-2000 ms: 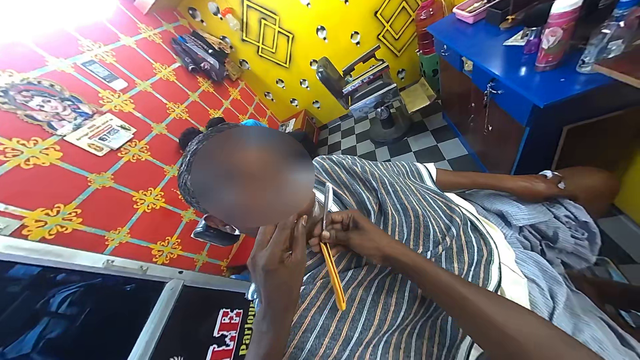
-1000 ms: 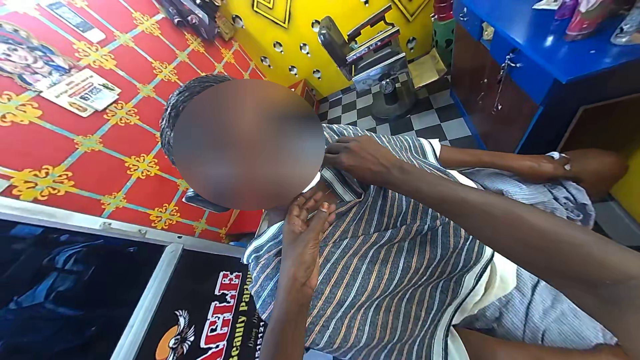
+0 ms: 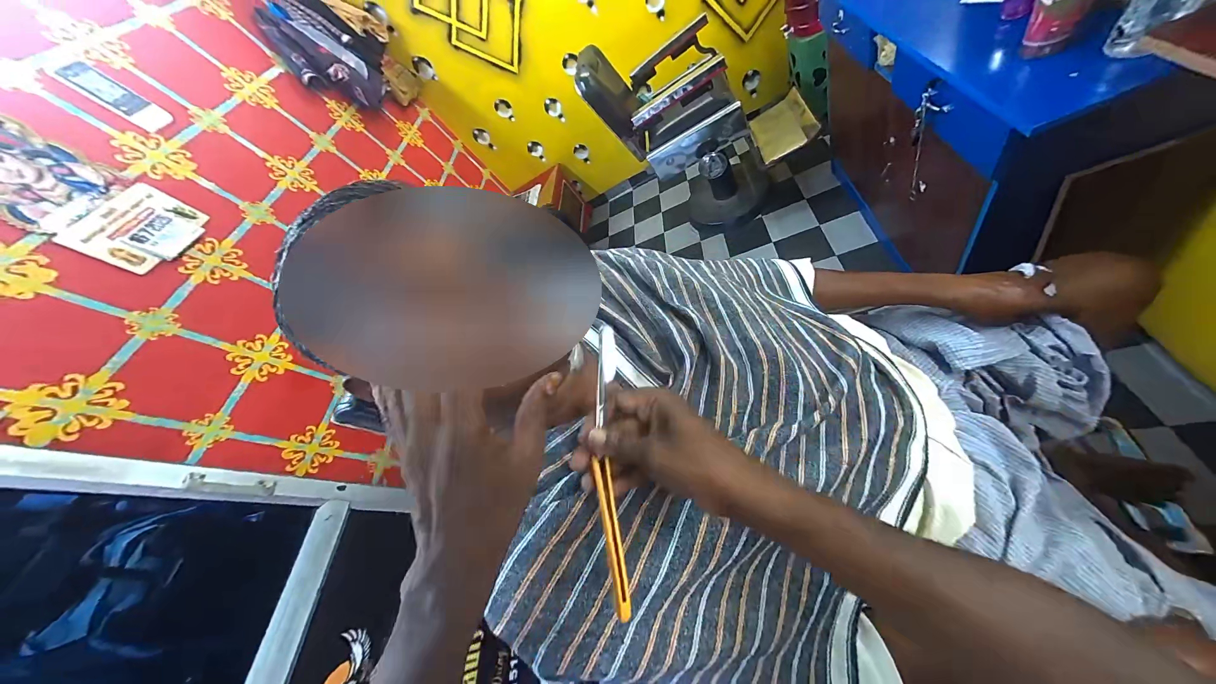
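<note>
A straight razor with an orange handle (image 3: 611,541) is pinched in my right hand (image 3: 646,437), its metal blade pointing up beside the collar of a seated person's striped shirt (image 3: 741,361). The person leans back, with the head at the left of my right hand. My left hand (image 3: 475,446) lies against the lower face and neck, fingers spread, thumb toward the razor. Its fingertips are partly hidden by blur. Whether the blade touches skin cannot be told.
A barber chair (image 3: 679,109) stands on the checkered floor (image 3: 798,214) by the yellow wall. The blue-topped cabinet (image 3: 1007,71) at upper right carries bottles, with keys hanging from its lock. A metal-framed dark panel (image 3: 142,570) is at lower left, below the red patterned wall.
One second ago my right hand was at the collar with no razor visible; now it has come down with the razor showing. My left hand has moved up onto the lower face.
</note>
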